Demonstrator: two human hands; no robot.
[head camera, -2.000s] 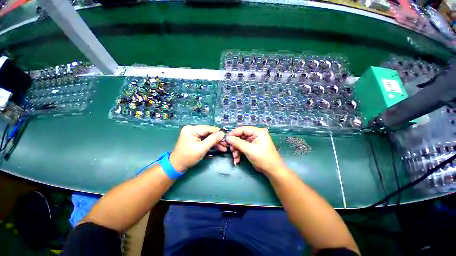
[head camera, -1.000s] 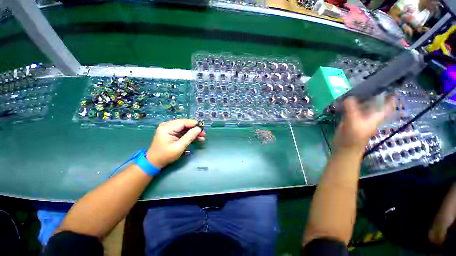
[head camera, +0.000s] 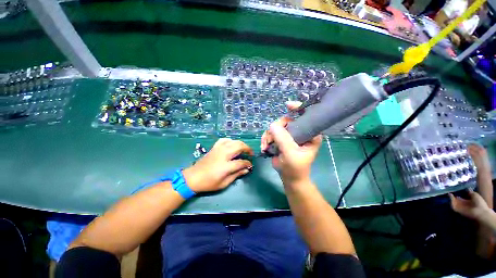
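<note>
My right hand (head camera: 292, 149) is closed round the lower end of a thick grey electric screwdriver (head camera: 337, 108), tilted with its thin bit pointing left. My left hand (head camera: 222, 165), with a blue wrist strap (head camera: 181, 184), rests low over the green bench. Its fingertips are by the bit tip and pinch a small dark assembly (head camera: 249, 169), mostly hidden by the fingers. A few small black and silver parts (head camera: 199, 151) lie just above my left hand.
A heaped parts tray (head camera: 147, 106) stands behind my left hand. A blister tray of units (head camera: 250, 98) is at centre, partly behind the screwdriver. A green box (head camera: 383, 115), a black cable (head camera: 375, 155) and stacked blister trays (head camera: 438, 165) are right. Another person's hand (head camera: 472, 204) is at far right.
My right hand took hold of the screwdriver at right and brought it to my left hand at centre. My left hand has moved lower on the bench. Another person's hands have appeared at far right.
</note>
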